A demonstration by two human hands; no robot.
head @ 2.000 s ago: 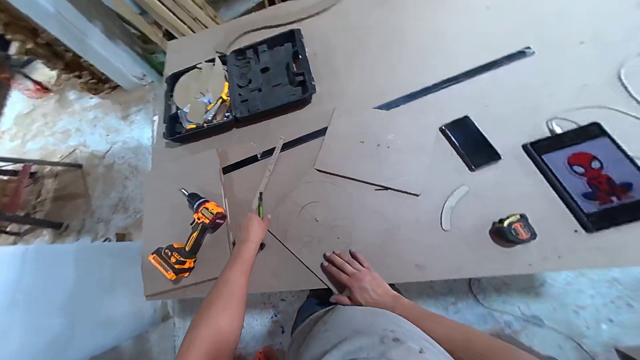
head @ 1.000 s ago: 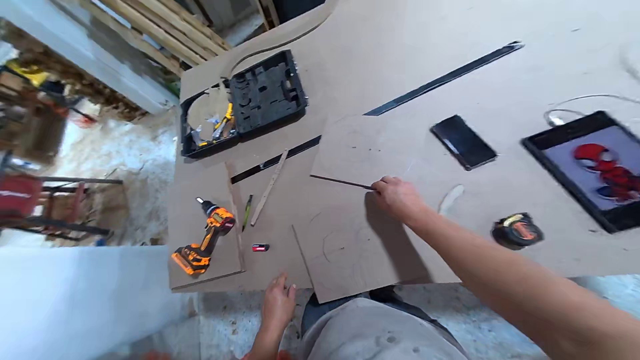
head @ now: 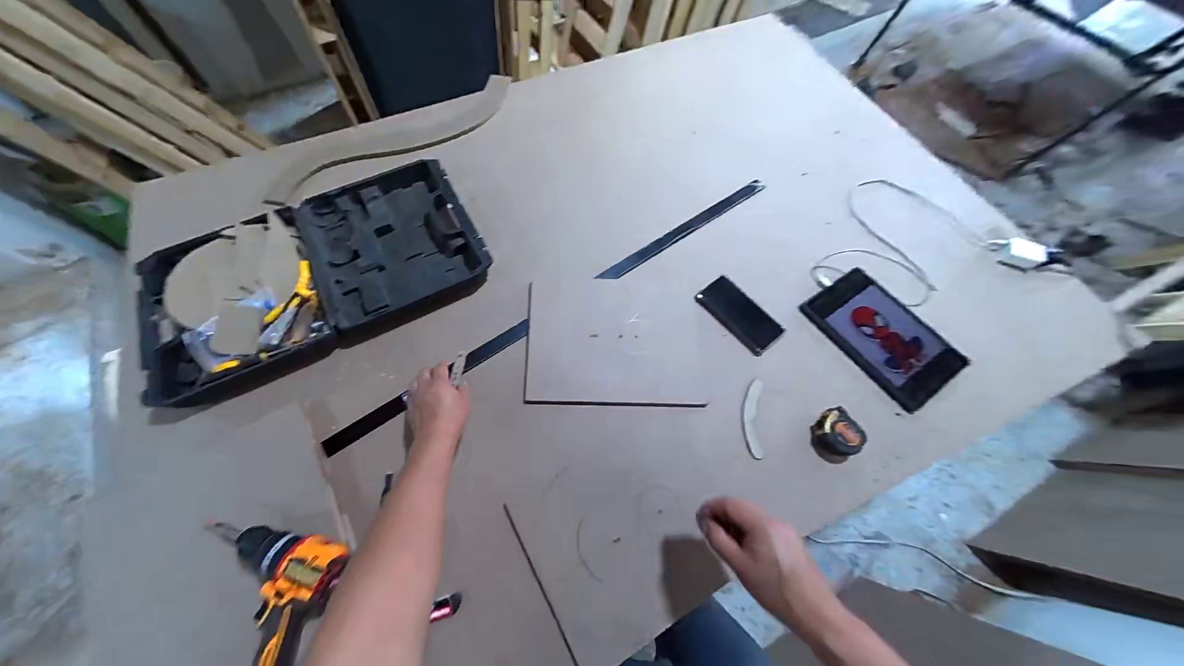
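Note:
My left hand is closed around a thin pale strip, its end poking out beyond the fingers; the rest is hidden. Beneath that hand runs a long black metal straightedge, partly covered by a square thin board. My right hand is raised over the front of the table, fingers curled, and nothing shows in it. A small curved pale piece lies above it, beside a tape measure. An orange and black cordless drill lies left of my left forearm, and a small red and black object right of it.
An open black tool case holds pliers and cut board pieces at the back left. A smartphone and a tablet with a white cable lie on the right. A curved board strip rests near the far edge of the table.
My left hand has moved from the near edge to the black straightedge. My right hand has let go of the board's edge and drawn back toward me. The view has swung noticeably.

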